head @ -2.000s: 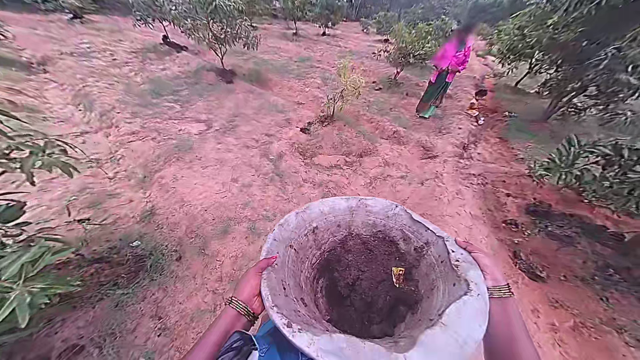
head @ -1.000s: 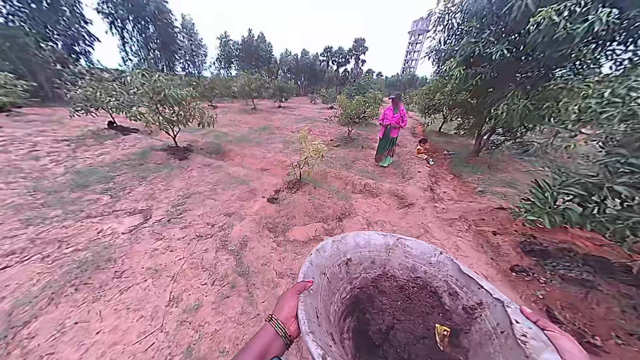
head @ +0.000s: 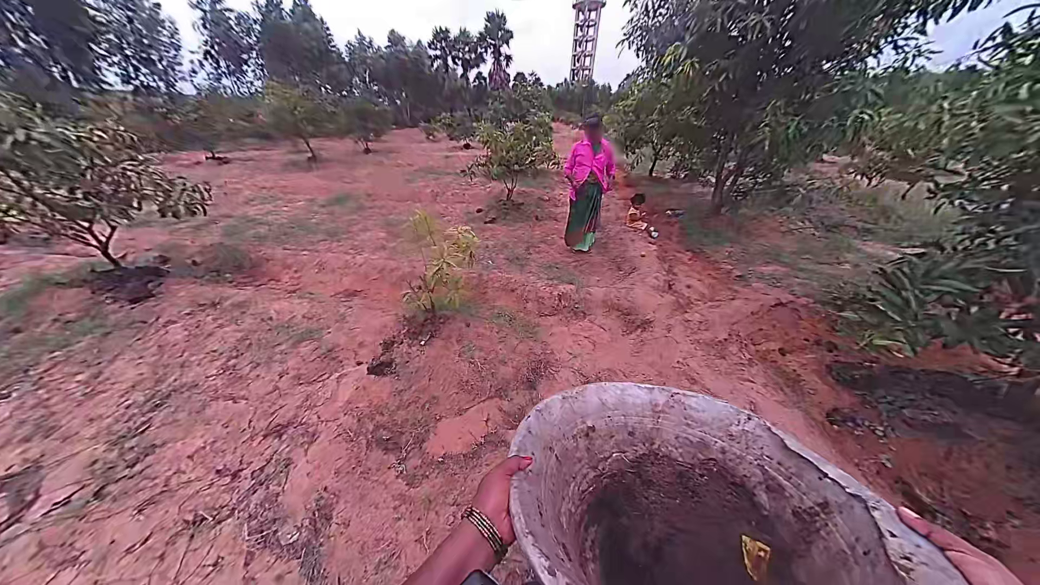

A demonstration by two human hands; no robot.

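A wide, worn basin (head: 642, 398) with a pale, stained rim is at the bottom right of the view. My left hand (head: 497, 500), with bangles at the wrist, grips its left rim. My right hand (head: 955, 552) is on the right rim, partly cut off by the frame's edge. Dark soil or manure (head: 674, 512) lies inside the basin, and a small yellow wrapper-like scrap (head: 756, 557) rests on it. The basin's near side is out of view.
A person in a pink shirt (head: 590, 166) stands ahead; a small child (head: 638, 217) sits on the ground beside them. A young sapling (head: 439, 264) grows in front of me. Small trees stand left and right, with a dark heap (head: 934, 398) on the right. A tower (head: 585, 41) rises behind.
The view has tilted up, bringing the trees, sky and tower into sight. The basin now sits lower and further right in view, still between both hands. The sapling and the standing person appear nearer.
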